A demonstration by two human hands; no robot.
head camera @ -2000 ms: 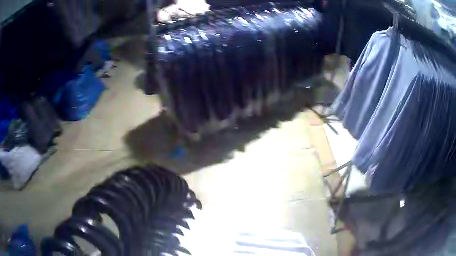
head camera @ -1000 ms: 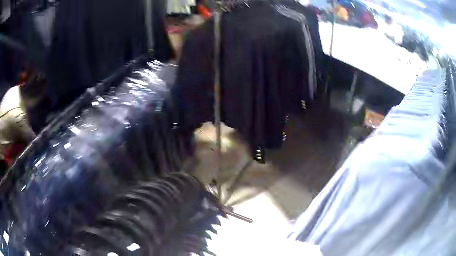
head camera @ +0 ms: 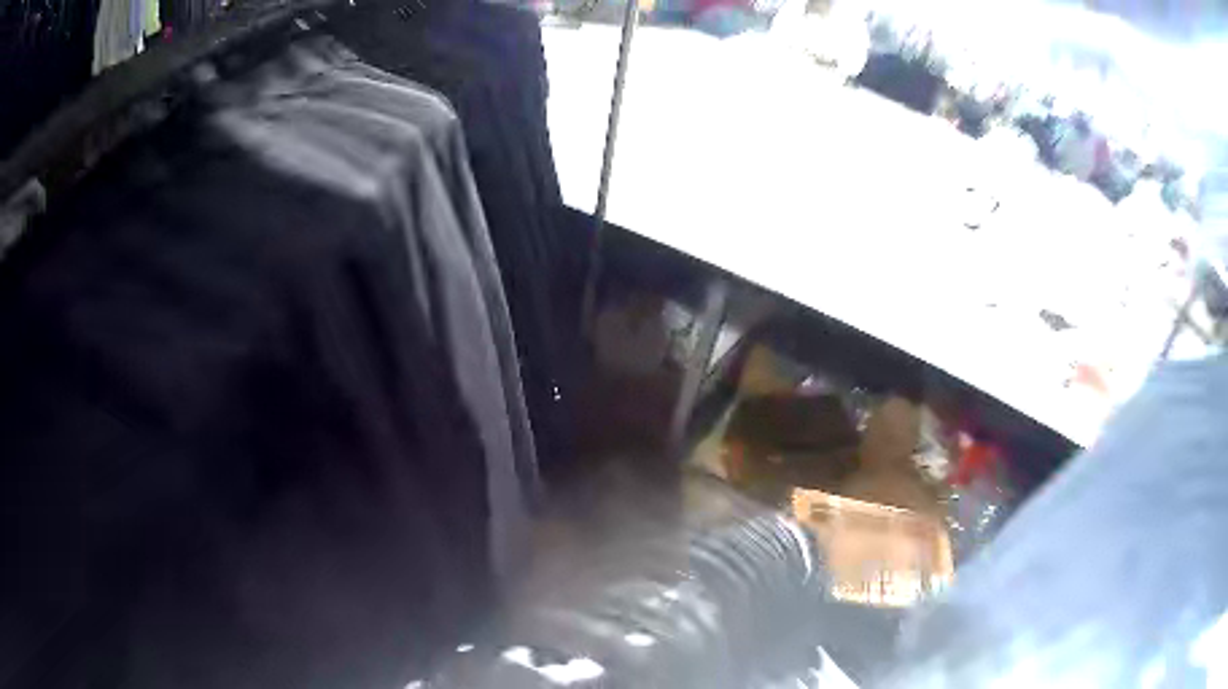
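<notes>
A blurred bunch of dark, ribbed-looking hangers [head camera: 700, 592] shows at the bottom middle, low in front of me. No cloth can be made out on it. Neither my left hand nor my right hand is in the picture, so what holds the bunch cannot be seen. Its lower part is cut off by the picture's edge.
Dark suit jackets [head camera: 229, 364] hang close at the left. Light blue-grey shirts [head camera: 1104, 538] hang at the right. A white table [head camera: 781, 175] stands ahead, with loose garments along its far side. A thin metal upright [head camera: 617, 121] stands before it. An orange-brown box [head camera: 875, 545] sits beneath.
The view has moved forward past the plastic-covered clothes to the jackets and white table. The ribbed bunch has stayed low in front of me and shifted right in the picture.
</notes>
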